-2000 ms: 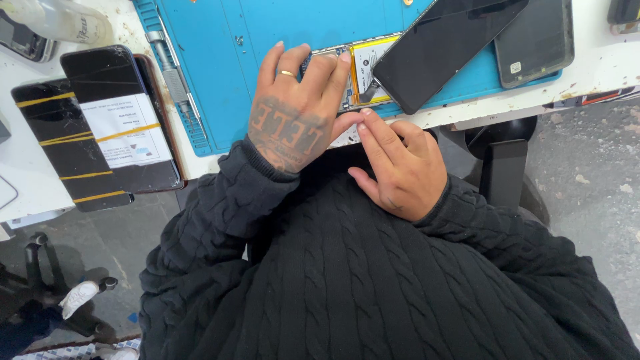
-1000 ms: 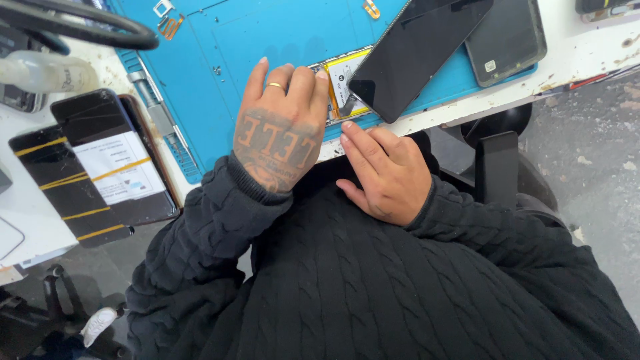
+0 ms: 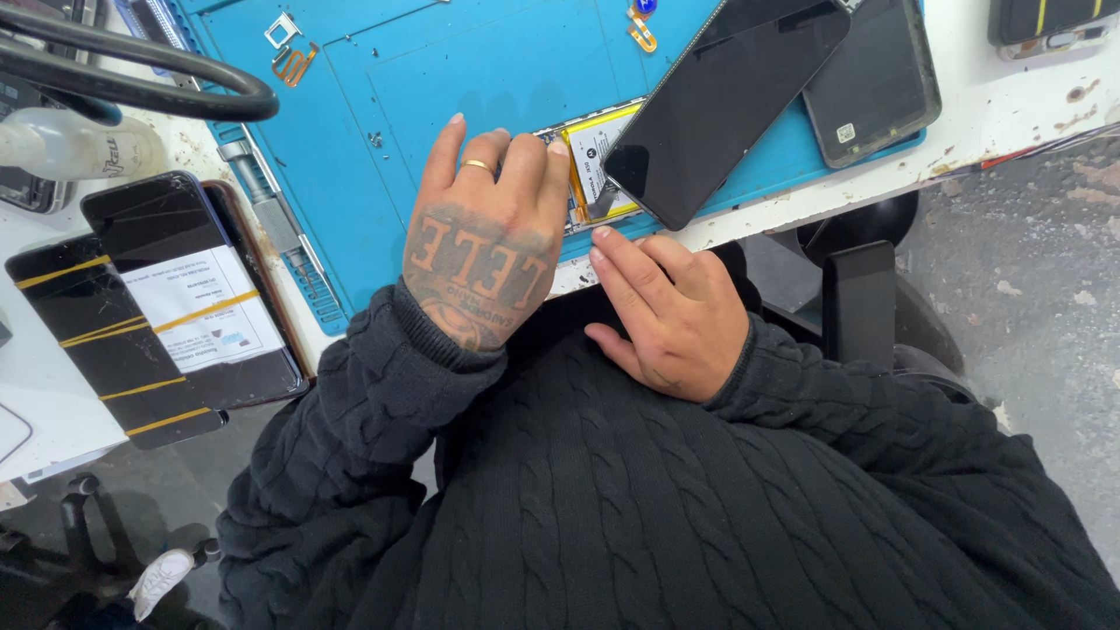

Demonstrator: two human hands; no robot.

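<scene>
An opened smartphone body [image 3: 573,188] lies on a blue silicone repair mat [image 3: 385,96], its board partly under my left hand [image 3: 486,236]. The ringed left hand is palm down, fingers over the board; what is beneath them is hidden. Beside the board sits a battery [image 3: 597,162] with yellow edges. My right hand [image 3: 669,311] rests at the mat's front edge, its fingertips by the phone body's near side, nothing seen in it. A dark phone screen [image 3: 731,105] lies slantwise over the far end of the phone body. A dark back cover [image 3: 875,87] is partly under that screen.
Phones bound with yellow rubber bands [image 3: 96,350] and a phone with a printed paper [image 3: 166,219] lie at the left. A plastic bottle [image 3: 79,144] and a black cable loop [image 3: 175,79] are above them. Flex cables [image 3: 296,63] and a SIM tray [image 3: 281,31] lie on the mat.
My left hand stays over the phone's board and my right hand by its near edge. The view has shifted, bringing the black cable loop and small parts on the mat into sight.
</scene>
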